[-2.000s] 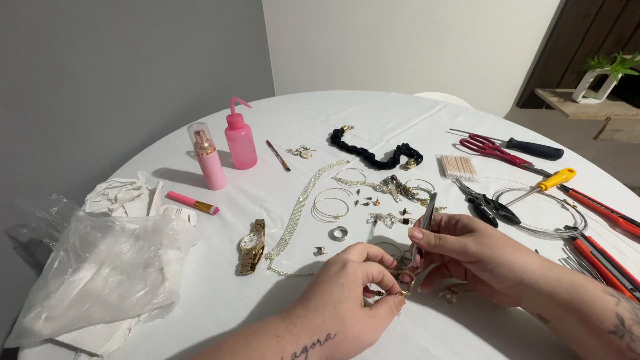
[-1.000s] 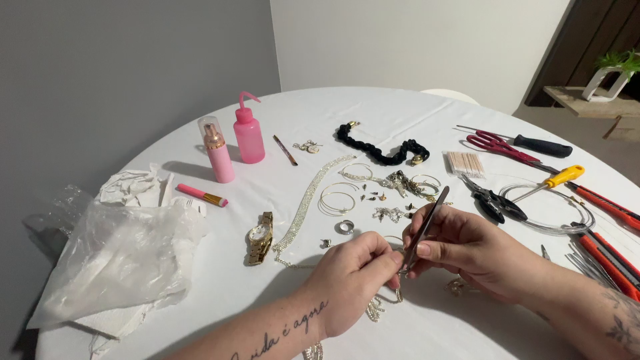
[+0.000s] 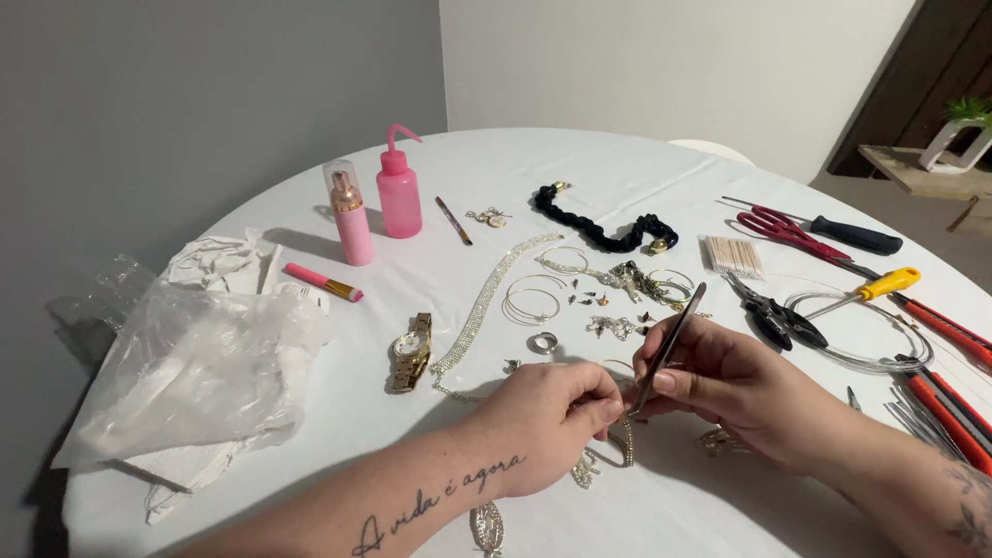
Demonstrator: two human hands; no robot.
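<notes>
My left hand (image 3: 554,415) pinches a gold-toned piece of jewelry (image 3: 626,442), which hangs below its fingertips; the fingers hide part of it. Dark metal tweezers (image 3: 673,341) are in my right hand (image 3: 709,372), their tips pointing down beside the piece. Whether the tips touch it cannot be told. Just beyond the hands lie a silver ring (image 3: 544,342), thin gold hoops (image 3: 531,301) and several small earrings. A wide rhinestone necklace (image 3: 484,306) curves behind my left hand, near a gold wristwatch (image 3: 411,353). Sparkly chains (image 3: 487,527) lie by my left forearm.
At the left are a plastic bag (image 3: 201,364), a pink brush (image 3: 322,281) and two pink bottles (image 3: 397,198). A black cord necklace (image 3: 604,229) lies at the back. Cotton swabs (image 3: 735,257), black pliers (image 3: 775,314), coiled wire (image 3: 860,333) and red scissors (image 3: 790,232) are at right.
Compared with two seconds ago, my left fingers are more closed together, and the gold-toned piece now hangs lower in view. The tweezers have stayed in my right hand.
</notes>
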